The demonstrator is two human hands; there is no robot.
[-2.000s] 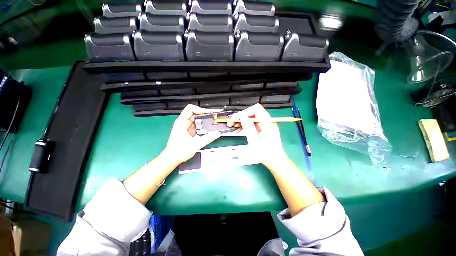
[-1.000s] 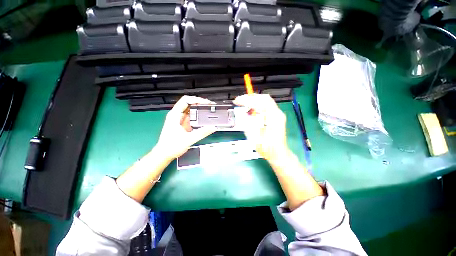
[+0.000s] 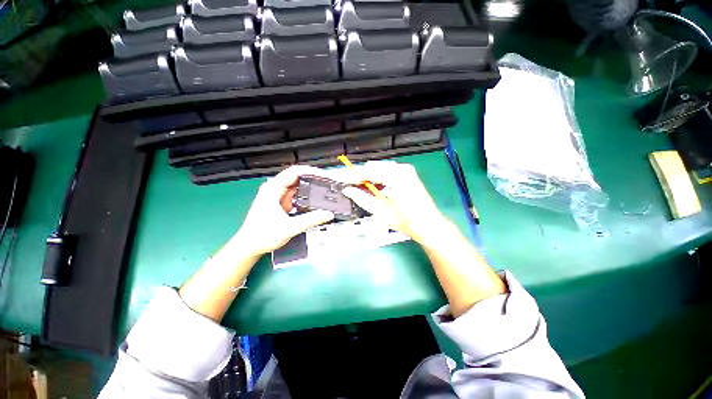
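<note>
A dark grey device housing (image 3: 323,196) is held tilted above the bench. My left hand (image 3: 275,212) grips its left end and near edge. My right hand (image 3: 398,196) holds its right end and also has a yellow-orange tool (image 3: 374,188) between the fingers, its tip pointing up and left. Below the hands a white backing strip (image 3: 328,248) lies on the green mat, with one dark adhesive pad (image 3: 290,249) at its left end. The right part of the strip is partly hidden by my right hand.
A parts tray (image 3: 304,90) with rows of dark units stands behind, on stacked trays. A long black tray (image 3: 97,226) with one black housing (image 3: 55,259) is left. A blue tool (image 3: 462,183), clear bag (image 3: 539,136) and yellow pad (image 3: 674,185) are right.
The housing has turned and tilted in my hands. The yellow-orange tool has swung from pointing right, through upright, to up and left. The whole view has shifted and rotated slightly.
</note>
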